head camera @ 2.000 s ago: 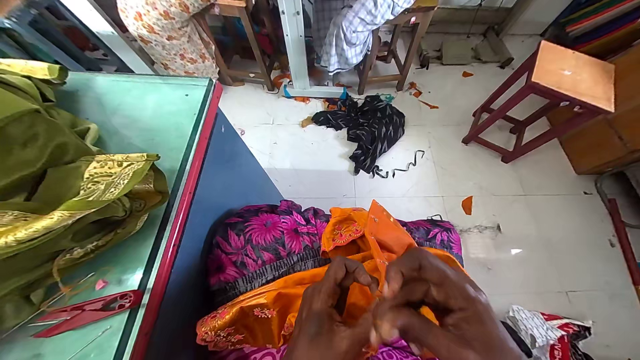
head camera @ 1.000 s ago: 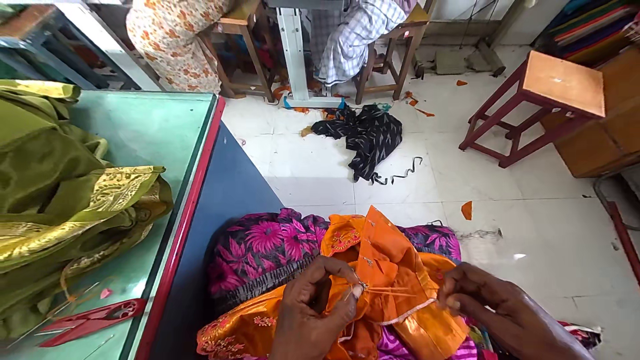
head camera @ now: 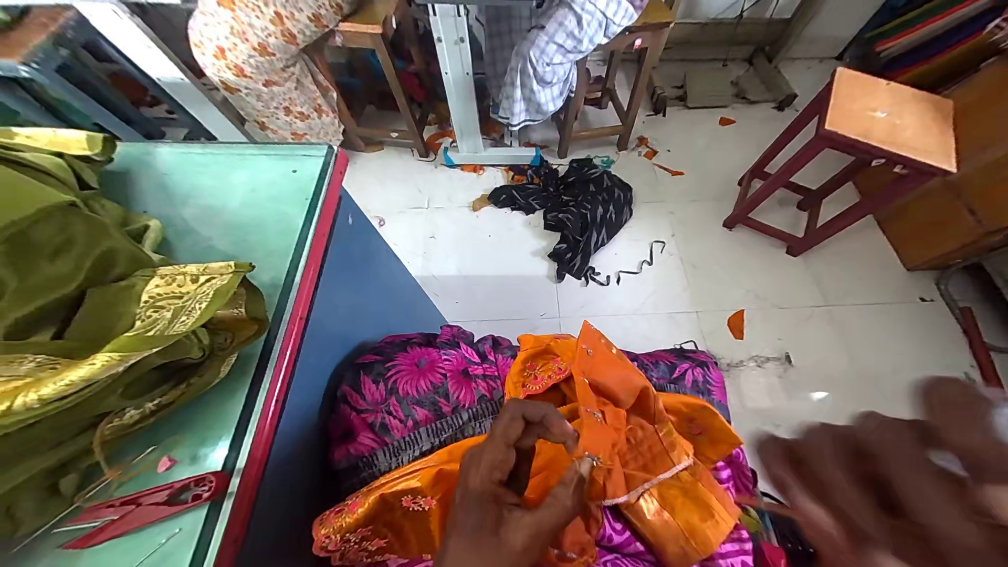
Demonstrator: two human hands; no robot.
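An orange embroidered garment [head camera: 661, 472] with metal hooks along a folded edge lies over the lap, on purple and black floral cloth [head camera: 417, 370]. My left hand [head camera: 520, 488] pinches the garment's edge at one hook between thumb and forefinger. My right hand [head camera: 890, 472], blurred, is raised to the right, away from the garment. Its fingers are curled; whether they hold a needle or thread is too blurred to tell. Red-handled thread snips [head camera: 150, 508] lie on the glass-topped table at the left, beside a green cloth with a gold border [head camera: 118, 315].
The table's red edge [head camera: 283, 354] runs close on the left. Black patterned cloth [head camera: 591, 205] and orange scraps [head camera: 736, 324] lie on the tiled floor. A wooden stool [head camera: 890, 118] stands at the upper right. Two seated people [head camera: 268, 63] are partly visible beyond, by a metal table leg [head camera: 457, 79].
My right hand has moved from beside the left one out to the right, away from the garment. The left hand keeps its pinch near the hooks.
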